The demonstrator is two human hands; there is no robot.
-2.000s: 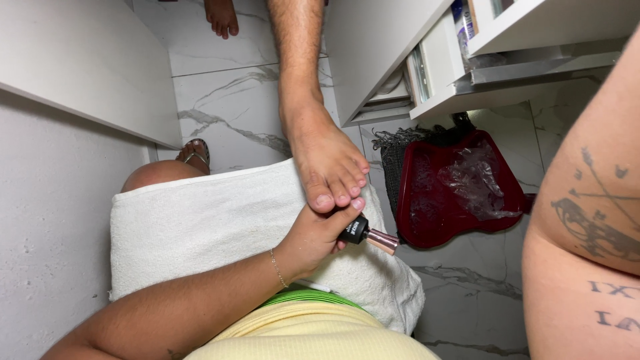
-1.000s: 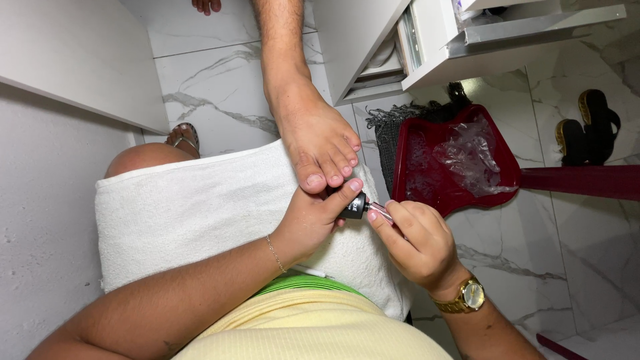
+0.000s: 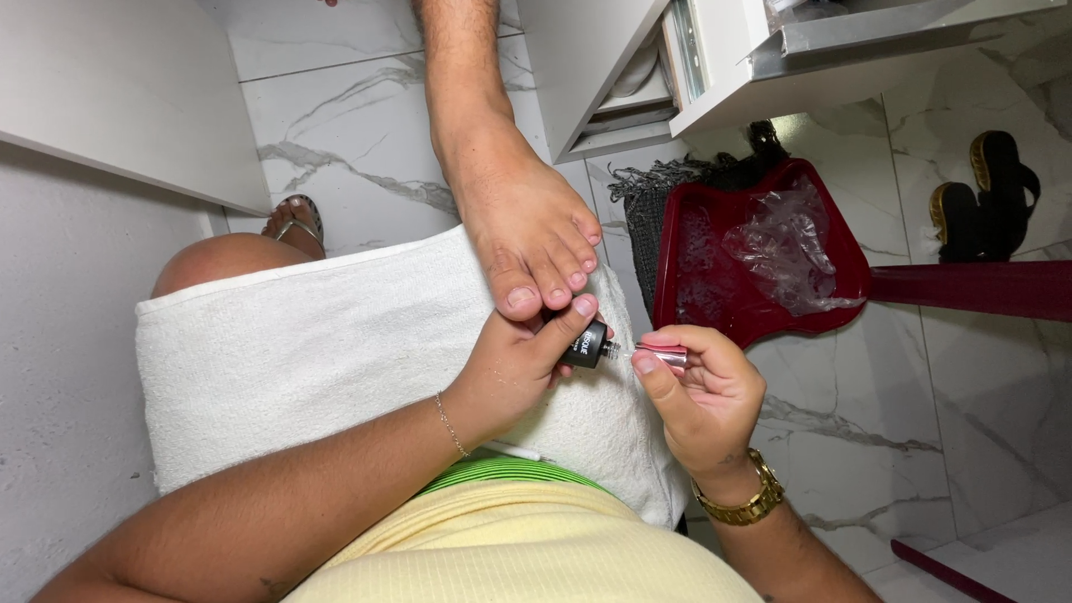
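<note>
My left hand [image 3: 523, 356] grips a black nail polish bottle [image 3: 586, 345] lying sideways, its threaded neck pointing right. Just beyond that neck, my right hand [image 3: 703, 381] pinches the shiny pink metallic cap [image 3: 664, 356] between thumb and fingers; the cap is off the threads, with a short gap between. Another person's bare foot [image 3: 519, 209] rests toes toward me, directly above my left hand and the bottle. Beneath them a white towel [image 3: 335, 352] covers my lap. A thin white stick [image 3: 515, 450] lies on the towel near my waist.
A red dustpan [image 3: 682, 251] holding clear plastic lies on the marble-look floor, over a dark fringed mat [image 3: 641, 234]. Black sandals [image 3: 997, 201] are at the right. A white cabinet with an open drawer [image 3: 804, 75] stands upper right; a white panel [image 3: 126, 92] is upper left.
My right hand, out of view two seconds ago, came in and took hold of the cap. The cap has come away from the bottle's neck. The tattooed limb at right has left view.
</note>
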